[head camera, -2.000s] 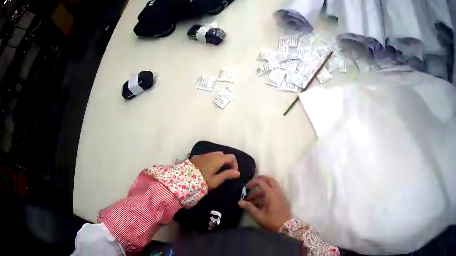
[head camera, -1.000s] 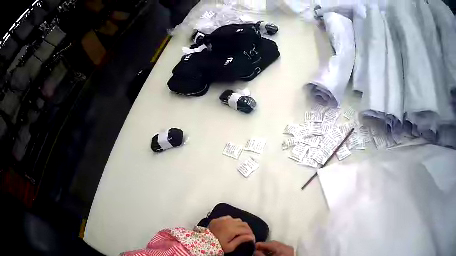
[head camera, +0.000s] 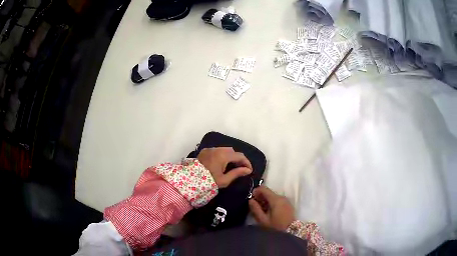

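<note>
A black shoulder bag (head camera: 231,202) lies at the table's near edge, with a small white figure logo at its lower part and silver zip fittings along its right side. My left hand (head camera: 223,165) lies across the upper part of the bag, fingers curled on it near the edge. My right hand (head camera: 268,206) is at the bag's right side, thumb and finger pinched at the small silver zip puller (head camera: 251,192). The bag's lower end is hidden by the dark apron.
White stuffing paper (head camera: 386,165) covers the right side. Rolled paper fillers (head camera: 411,30) lie at the far right. A pile of desiccant sachets (head camera: 318,55), a thin stick (head camera: 328,79), three loose sachets (head camera: 238,87), two bundled straps (head camera: 148,68) and black bags (head camera: 169,9) lie beyond.
The view tipped up and came back down, so the bag shows fully again. Against two seconds ago, both hands remain at the bag's upper part and right side.
</note>
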